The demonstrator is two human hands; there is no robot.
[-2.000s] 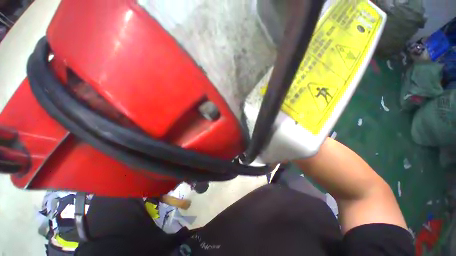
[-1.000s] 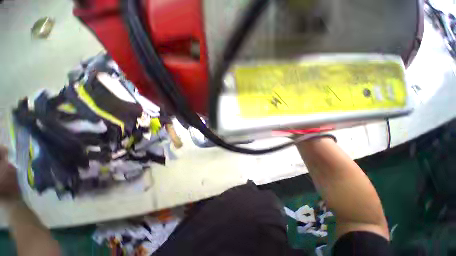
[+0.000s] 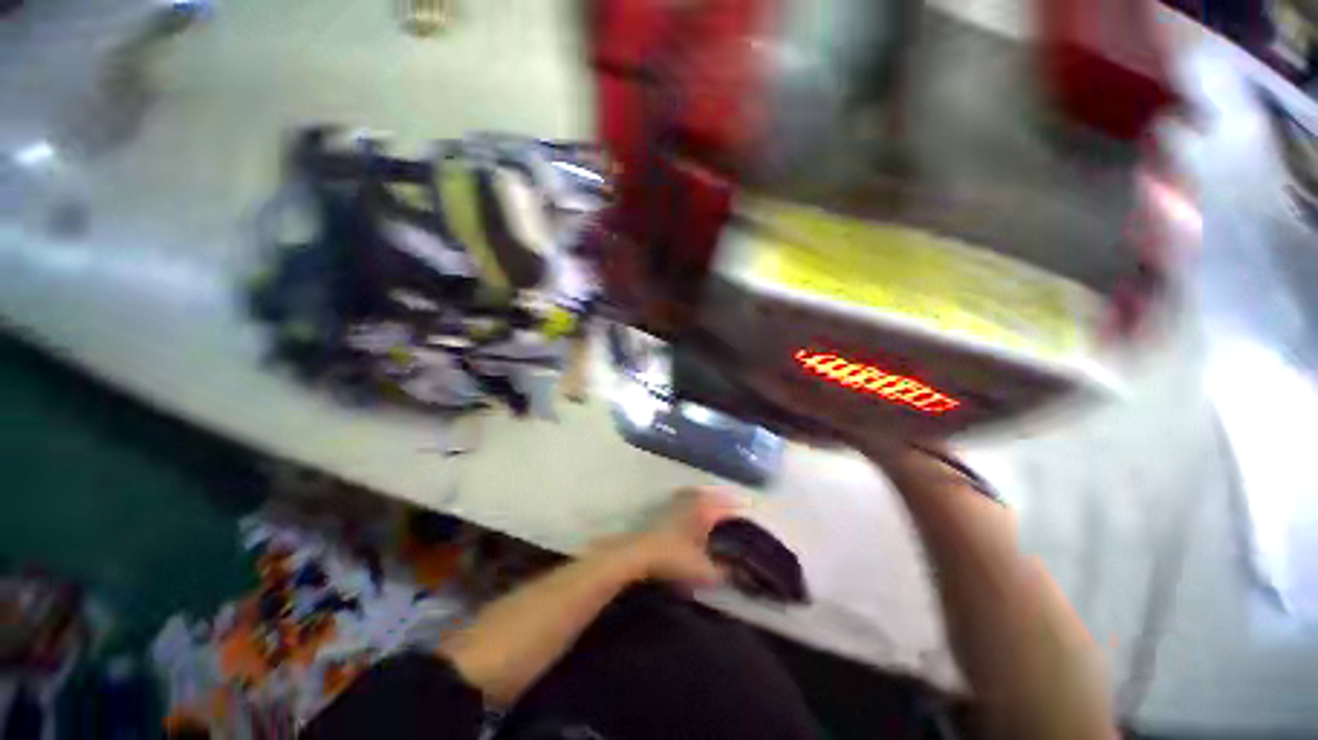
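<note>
The red and grey cloth cutting machine (image 3: 867,159) fills the upper middle, blurred. Its control box (image 3: 896,325) has a yellow label and lit red digits. A silver-grey base plate (image 3: 701,438) lies on the table beneath it. My left hand (image 3: 694,538) is at the table's near edge, left of my right forearm, with its fingers on a dark fabric piece (image 3: 756,561). My right forearm reaches up under the control box; only the wrist (image 3: 925,470) shows, and the hand is hidden behind the machine.
Heaped fabric offcuts (image 3: 434,268) lie on the off-white table (image 3: 188,325) left of the machine. A small yellowish thing (image 3: 422,15) is at the top edge. Orange and white scraps (image 3: 333,593) litter the floor at lower left.
The view has swung, and the machine shows farther right, with its red digits now visible. My left hand has come from the far left to the near table edge, at the dark piece.
</note>
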